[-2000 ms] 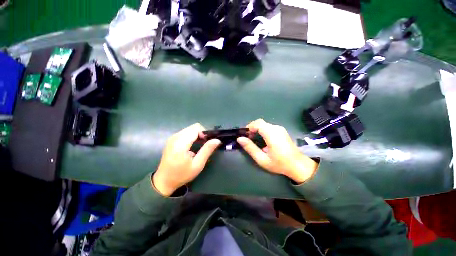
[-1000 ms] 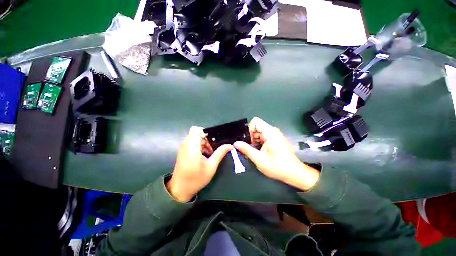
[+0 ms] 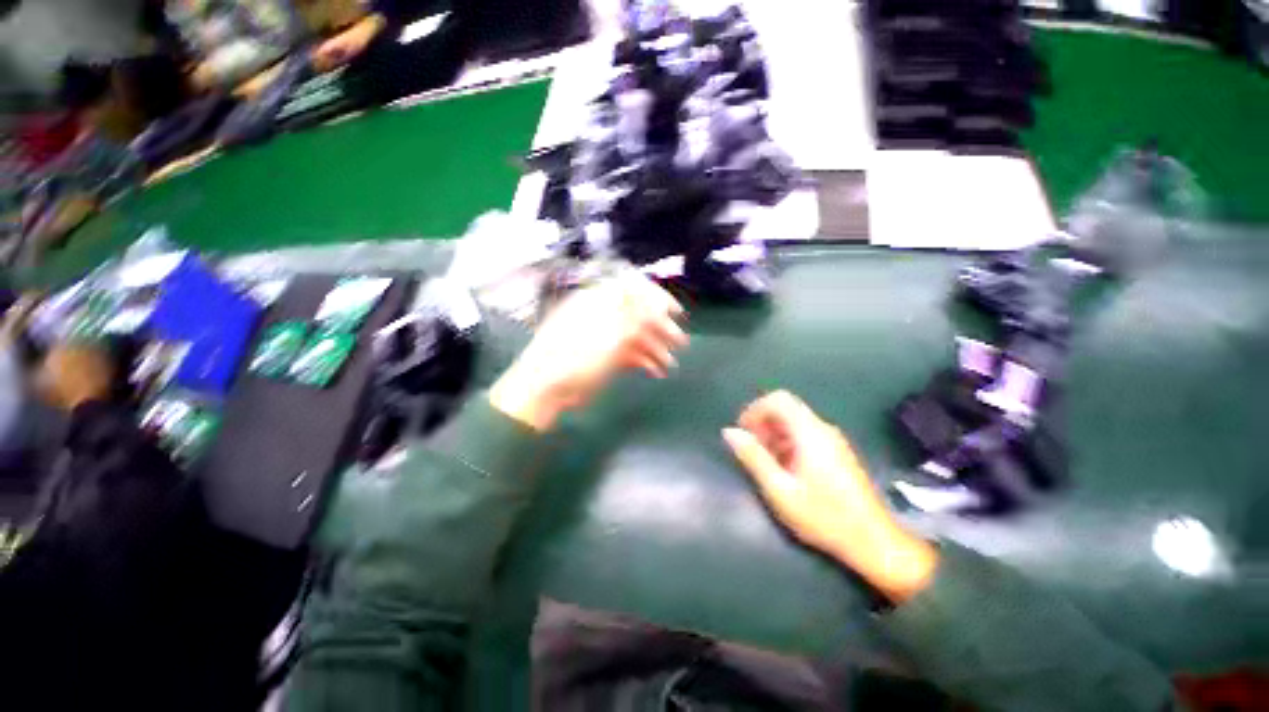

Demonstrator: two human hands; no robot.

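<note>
The picture is blurred by motion. My left hand (image 3: 599, 341) is over the table at the near side of a heap of black assembled units (image 3: 668, 167); its fingers are bent and blurred, and I cannot tell whether it holds anything. My right hand (image 3: 821, 480) is above the middle of the table, with fingers loosely curled, thumb apart and nothing visible in it. Black cabled modules with white strips (image 3: 995, 403) lie to the right of it.
Green circuit boards (image 3: 323, 356) lie on a black mat (image 3: 278, 452) at left. Stacked black housings (image 3: 418, 365) stand beside it. A crinkled plastic bag (image 3: 480, 271) is behind my left forearm. A clear cup (image 3: 1141, 209) is far right. Another person's hand (image 3: 77, 376) shows far left.
My hands have separated; the black piece with its white strip is no longer visible between them. My left hand has moved toward the heap. The view has shifted, showing more beyond the table.
</note>
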